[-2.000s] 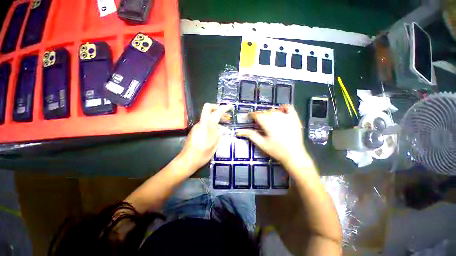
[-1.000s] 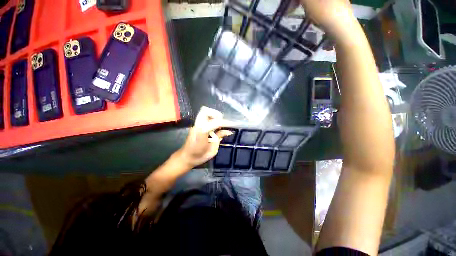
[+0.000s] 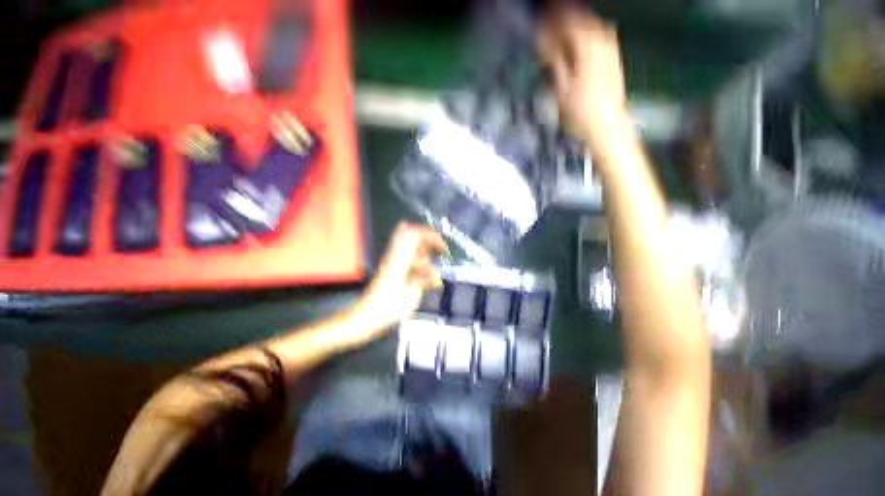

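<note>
The frame is blurred. A clear lens tray (image 3: pixel 475 339) with rows of dark-bordered rectangles lies in front of me. My left hand (image 3: pixel 412 266) is at its upper left corner; whether the fingers pinch the tray is unclear. A second clear tray (image 3: pixel 471 179) lies tilted beyond it, shiny with glare. My right hand (image 3: pixel 582 73) is stretched out at the top, beside a dark blurred tray-like shape; its grip cannot be made out. A small keypad phone (image 3: pixel 597 276) lies right of the trays, partly beside my right forearm.
A red-orange foam tray (image 3: pixel 291 257) with several dark purple phones (image 3: pixel 136 208) stands at the left. A white label card (image 3: pixel 227 60) is in it. At the right are a fan (image 3: pixel 825 281), blurred white wipes (image 3: pixel 713 257) and a pale-framed upright object (image 3: pixel 776 136).
The joined lens tray has come apart into separate pieces. My right hand has moved from the tray to the far side, slightly left in the last second. My left hand stays near the tray's left edge.
</note>
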